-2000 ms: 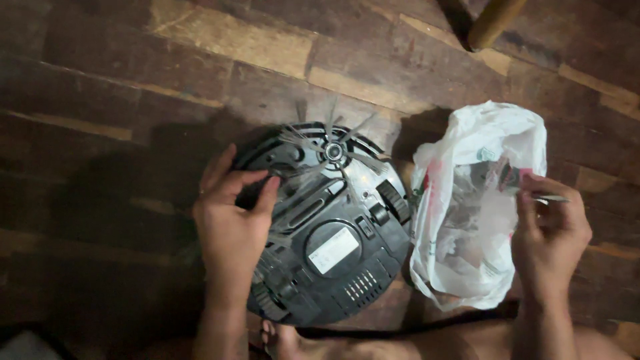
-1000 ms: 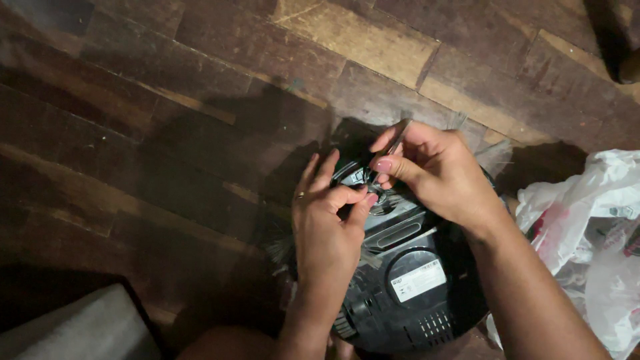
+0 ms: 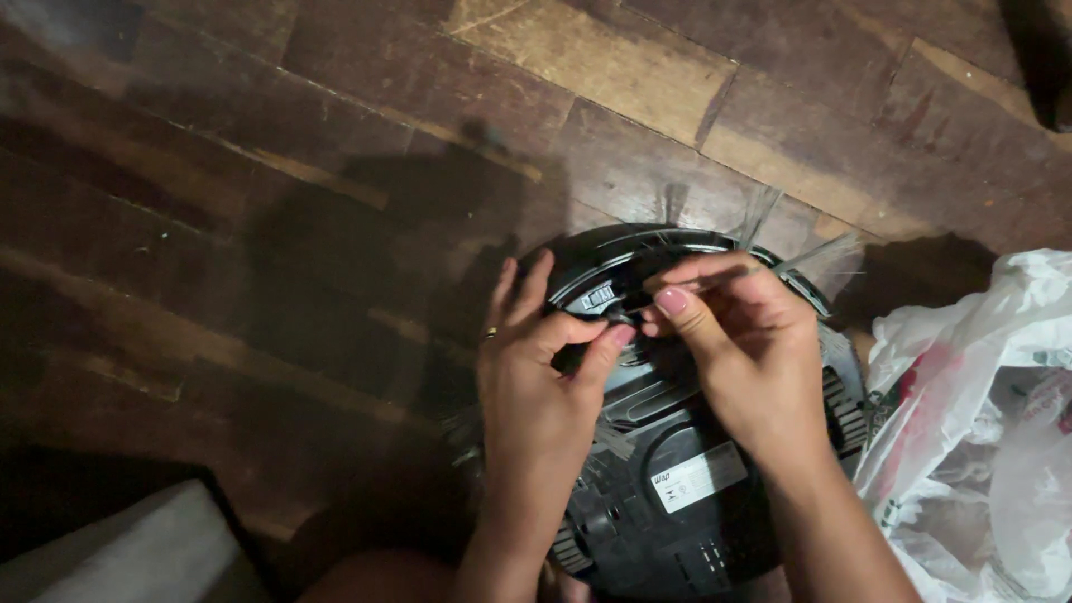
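Note:
A black Wap robot vacuum cleaner [image 3: 662,410] lies upside down on the floor, its underside with a white label and ribbed wheels facing up. My left hand [image 3: 544,360] pinches a small dark part [image 3: 621,318] between thumb and index finger over the vacuum's upper area. My right hand [image 3: 741,343] is close beside it, its thumb and fingers closed on a thin dark object, probably a tool, mostly hidden by the fingers. Grey side-brush bristles [image 3: 758,213] stick out past the vacuum's top edge.
A white plastic bag [image 3: 930,360] with translucent material inside stands open to the right of the vacuum. A pale block-like object [image 3: 159,553] is at the lower left. A dark object reaches in at the top right corner of the wooden floor [image 3: 335,167].
My right hand has moved from over the plastic bag to the vacuum, beside my left hand. The view has shifted, and the bag now sits at the right edge.

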